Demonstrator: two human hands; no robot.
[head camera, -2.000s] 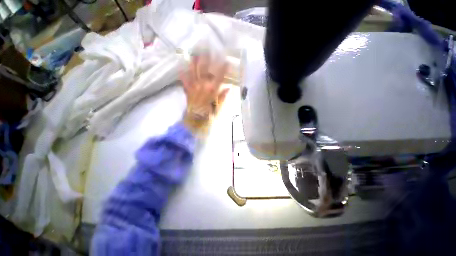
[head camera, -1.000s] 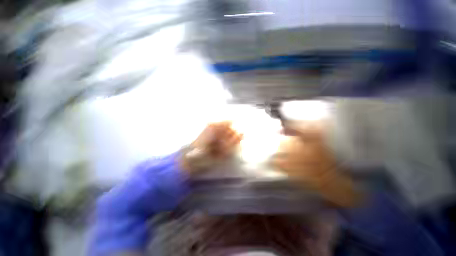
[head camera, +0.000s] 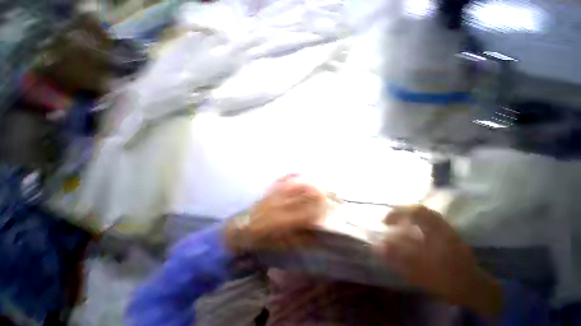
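My left hand (head camera: 286, 213), in a blue-purple sleeve, is curled at the table's front edge, left of the needle area. My right hand (head camera: 433, 251) is curled at the same edge, lower right. A narrow white fabric strip (head camera: 353, 224) spans the gap between them, its ends at my fingers. Blur and glare hide its outline and the exact finger contact. The white machine head (head camera: 427, 118) with a blue stripe stands beyond my right hand. A small dark block (head camera: 441, 172) shows at its foot. White cloth (head camera: 494, 191) lies right of it.
A long crumpled heap of white work pieces (head camera: 261, 67) lies along the back and left of the table and hangs over its left side. Blurred dark and coloured things are at the far left. The table's grey front edge (head camera: 191, 224) runs close to my body.
My left hand has come from the heap at the back to the front edge. My right hand has come into view. The view has swung, showing the machine farther right.
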